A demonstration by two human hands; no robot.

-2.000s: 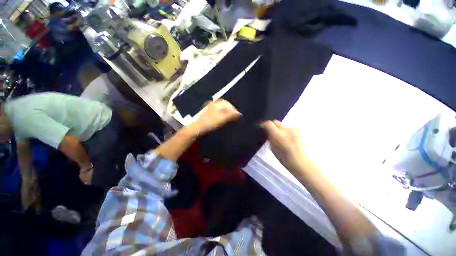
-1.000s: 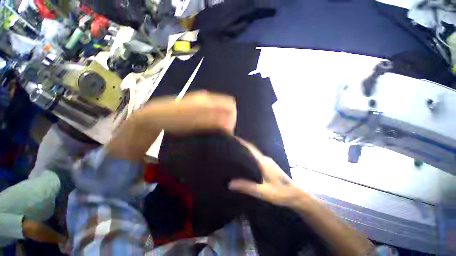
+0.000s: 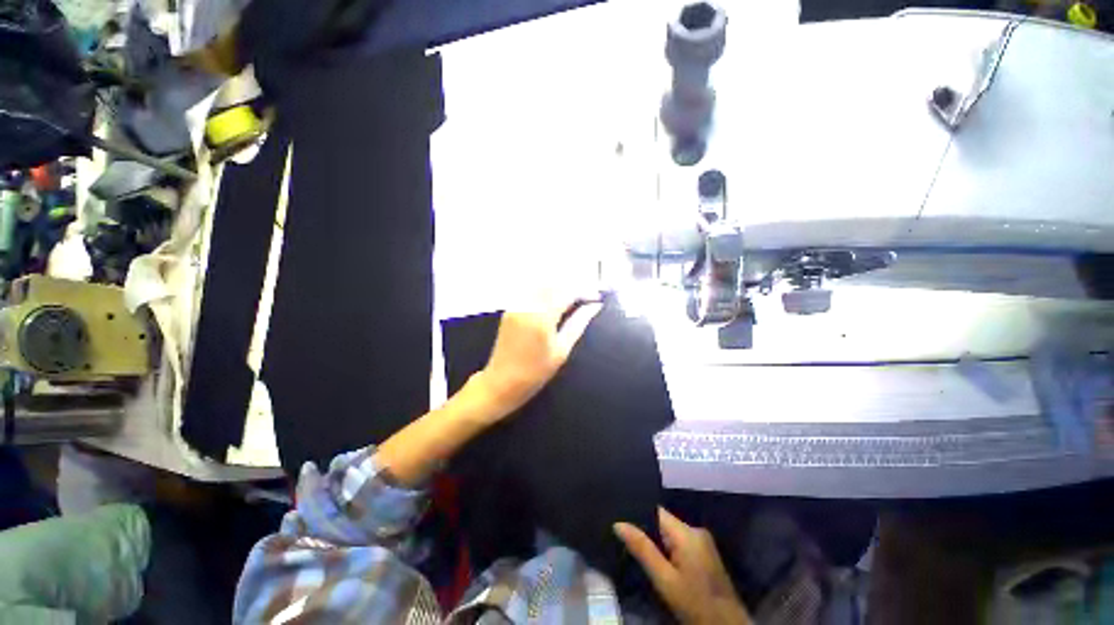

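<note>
A black cut panel [image 3: 568, 421] lies over the table's front edge, its far end near the lit needle area. My left hand [image 3: 531, 354] holds its far end, with thumb and fingertips pinched at the edge close to the needle. My right hand [image 3: 687, 564] is at the panel's near right edge, below the table edge, with the cloth between thumb and fingers. The white sewing machine head [image 3: 855, 134] spans the right side. Its presser foot area [image 3: 611, 275] is washed out by the lamp, so the needle is unclear. A metal attachment [image 3: 718, 275] stands right of it.
Stacked black panels [image 3: 354, 244] lie left, beside a narrow black strip [image 3: 232, 305]. Dark blue cloth [image 3: 415, 27] lies behind. A yellow roll [image 3: 232, 126] is upper left. Another machine [image 3: 76, 332] and a person's green sleeve [image 3: 80, 562] are at far left. A printed ruler [image 3: 831, 448] runs along the front edge.
The view has turned toward the machine. The black panel has moved from in front of my body to the needle area. My left hand is now at its far end, my right hand at its near edge.
</note>
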